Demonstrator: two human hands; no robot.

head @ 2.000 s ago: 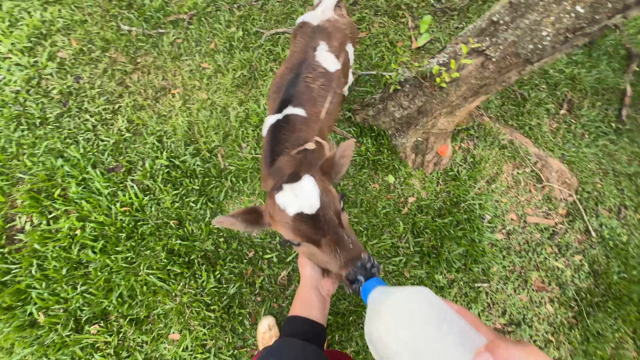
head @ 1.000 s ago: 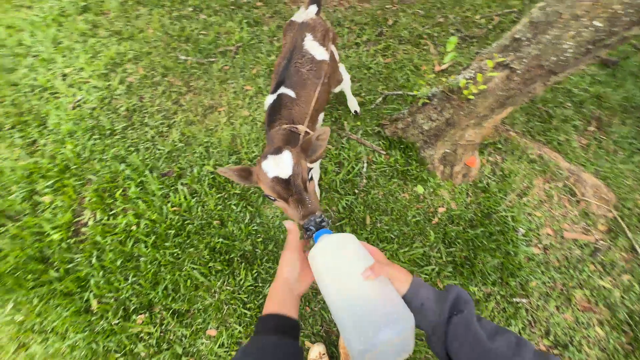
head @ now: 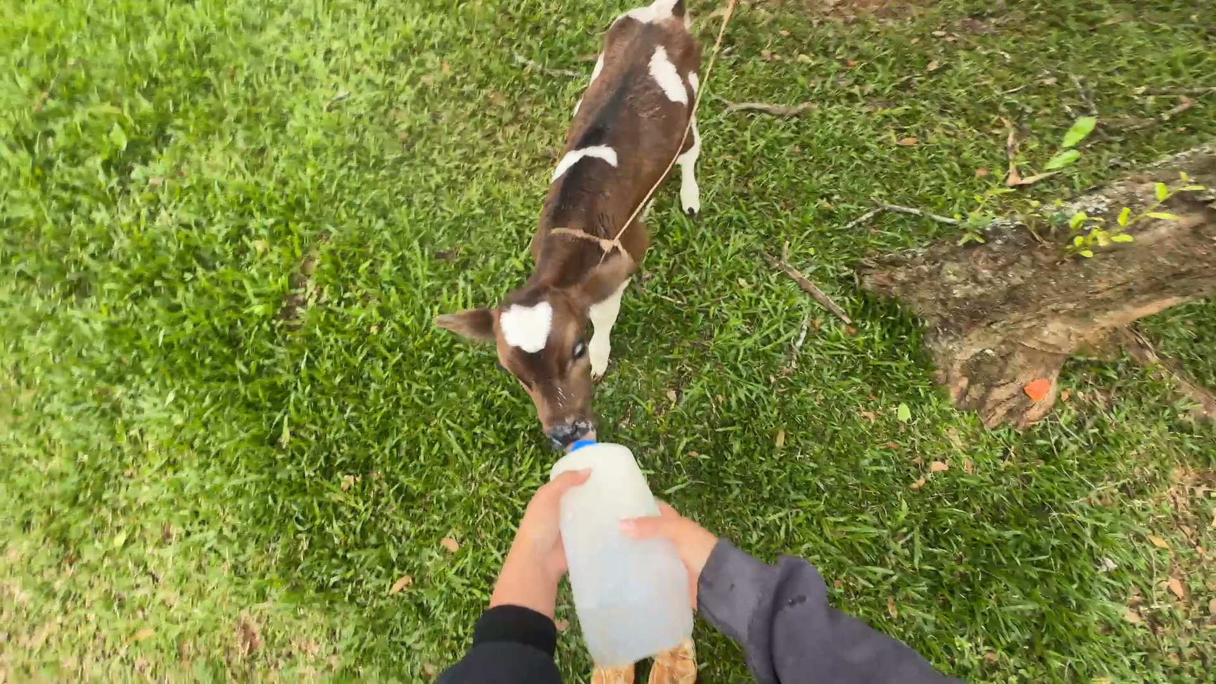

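Note:
A translucent white plastic feeding bottle point(head: 622, 570) with a blue top is held between my two hands, tilted toward a calf. My left hand point(head: 546, 527) grips its left side near the top, and my right hand point(head: 676, 540) holds the right side with the thumb across the front. The brown and white calf point(head: 598, 209) stands on grass with its muzzle against the blue top. A thin rope point(head: 676, 152) goes round its neck and runs up along its back to the upper frame edge.
A leaning tree trunk point(head: 1054, 285) with exposed roots stands at the right. Fallen sticks point(head: 812, 290) and dry leaves lie on the grass around it. Below the bottle, my boots point(head: 673, 663) show at the bottom edge.
My left hand has gone from under the calf's jaw to the side of the bottle. The rope now stretches upward from the calf's neck. The calf's muzzle remains at the bottle's top.

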